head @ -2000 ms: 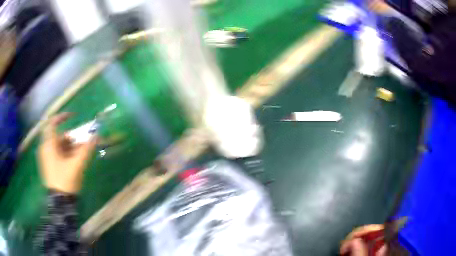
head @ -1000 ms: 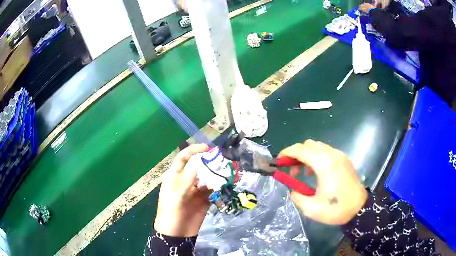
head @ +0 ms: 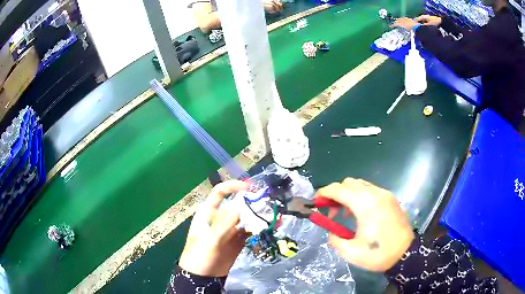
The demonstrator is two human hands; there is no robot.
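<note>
My left hand (head: pixel 212 235) holds a wired board assembly by its white plastic housing (head: pixel 253 213). The green board with its yellow block (head: pixel 287 248) hangs below, and blue, black, green and red wires run above it. A black component (head: pixel 280 187) sits at the wire end. My right hand (head: pixel 371 224) holds red-handled diagonal cutters (head: pixel 334 224), handles a little apart. Their dark jaws are at the wires just below the black component; whether they touch a wire I cannot tell. A clear plastic bag (head: pixel 305 270) lies under the work.
A white post (head: pixel 244 69) and crusted glue bottle (head: pixel 288 140) stand beyond my hands. A clear strip (head: pixel 198 131) slants over the green belt (head: pixel 132 166). A white-handled tool (head: pixel 361 131), second bottle (head: pixel 415 74) and blue box (head: pixel 489 195) are right. Another person's arm (head: pixel 455 49) is upper right.
My left hand came from over the belt to the front and my right hand from the lower right. Since one second ago, the cutter jaws have moved down from the black component to the wires.
</note>
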